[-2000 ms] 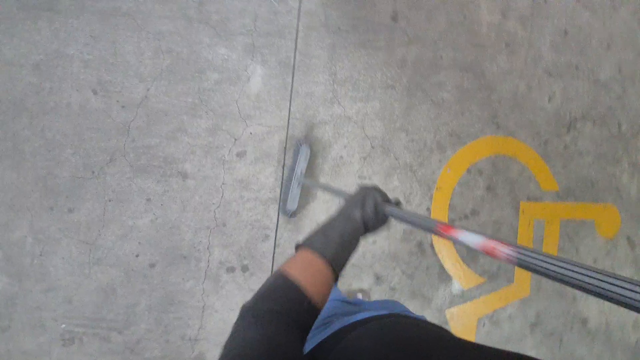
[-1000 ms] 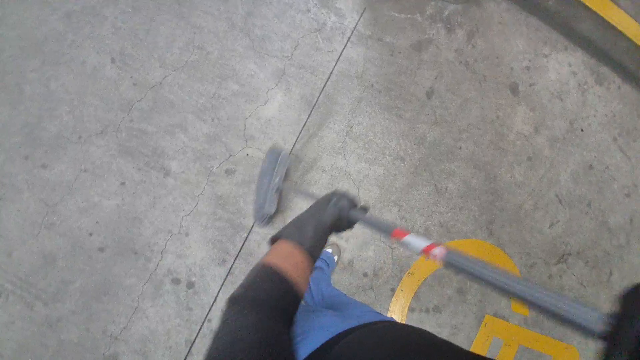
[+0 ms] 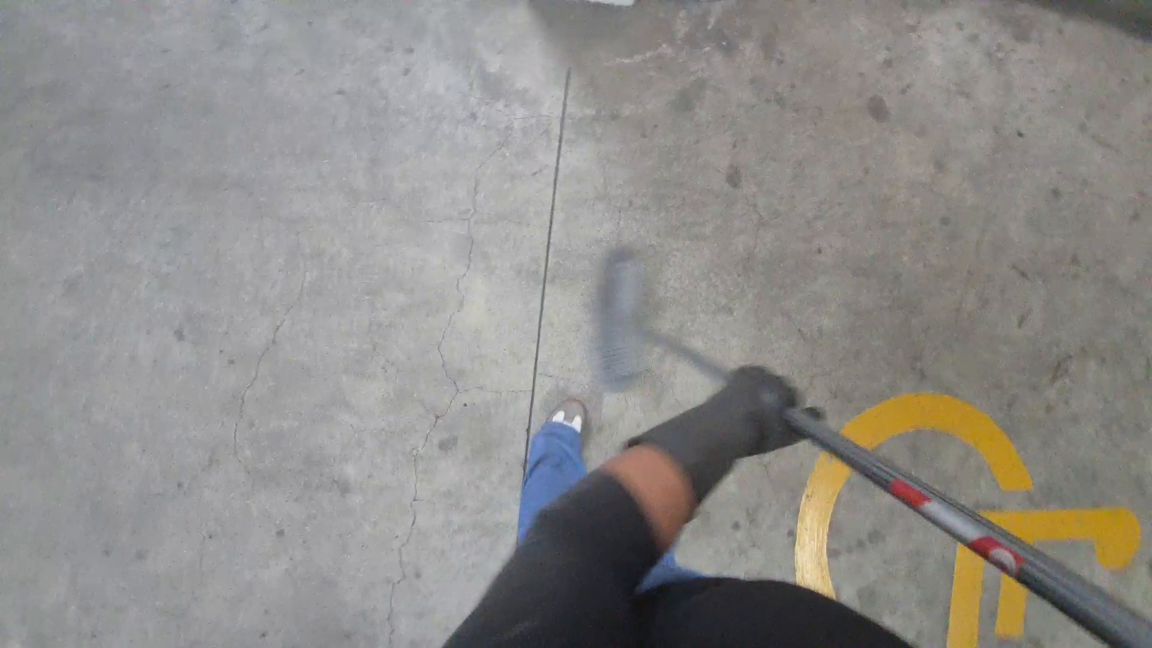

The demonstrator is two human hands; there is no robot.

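My left hand, in a dark grey glove, is closed around the grey pole of a broom. The pole has red and white bands and runs down to the lower right edge. At its far end, the blurred grey broom head is just right of the dark floor joint, up and left of my hand. Whether its bristles touch the floor cannot be told. My right hand is out of view.
Grey concrete floor with thin cracks and dark spots spreads around. A yellow painted wheelchair symbol lies at the lower right. My shoe is beside the joint. A dark edge crosses the top right corner.
The broom head has gone from the left side of the floor joint to its right side. A dark shape at the right edge, by the pole, has left view. The view has shifted.
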